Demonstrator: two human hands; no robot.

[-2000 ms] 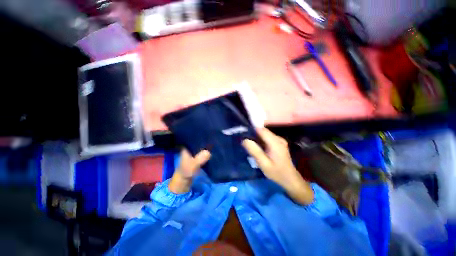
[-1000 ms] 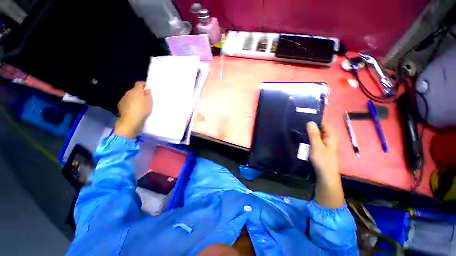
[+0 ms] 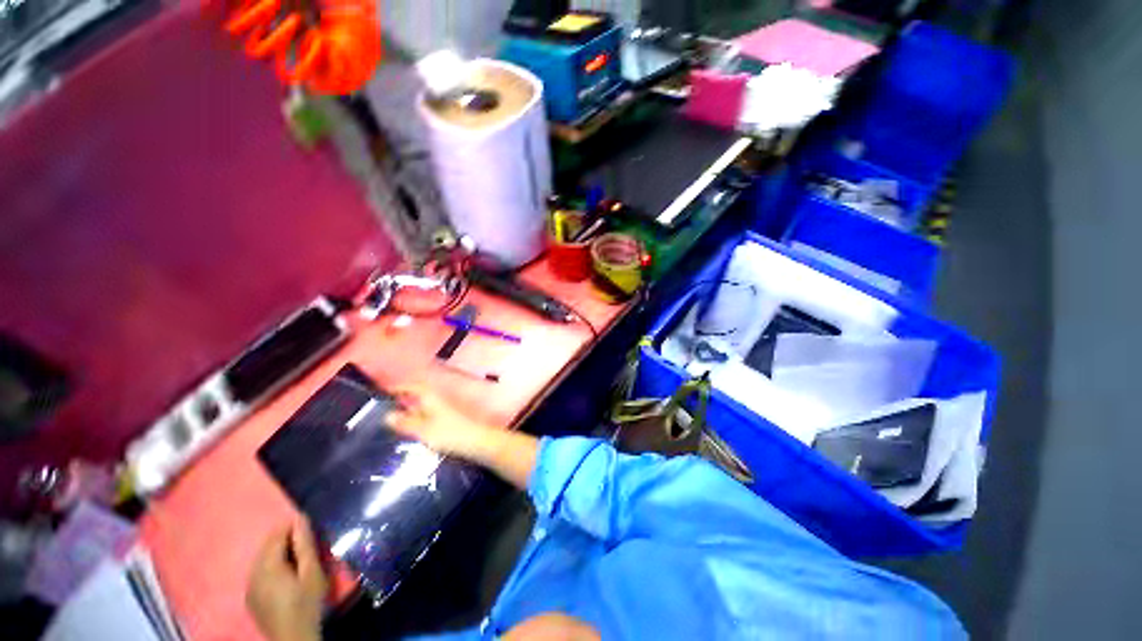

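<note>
A black tablet (image 3: 363,470) with small white stickers and a glossy, reflective surface lies tilted across the front edge of the pink-red mat. My right hand (image 3: 438,428) is on its right edge, fingers over the surface near a sticker. My left hand (image 3: 286,586) is blurred at its lower left edge, fingers bent; whether it grips the tablet is unclear. The undersides of both hands are hidden.
White sheets (image 3: 110,606) lie lower left. A long white tray (image 3: 188,420) lines the back. A blue marker pen (image 3: 486,327), black screwdriver (image 3: 524,296) and red cup (image 3: 570,258) are beyond. A blue tote (image 3: 802,482) with dark slabs and sheets stands right.
The view has swung right, bringing the tote and white roll into view. My left hand has left the white sheets and come to the tablet. My right hand remains on the tablet.
</note>
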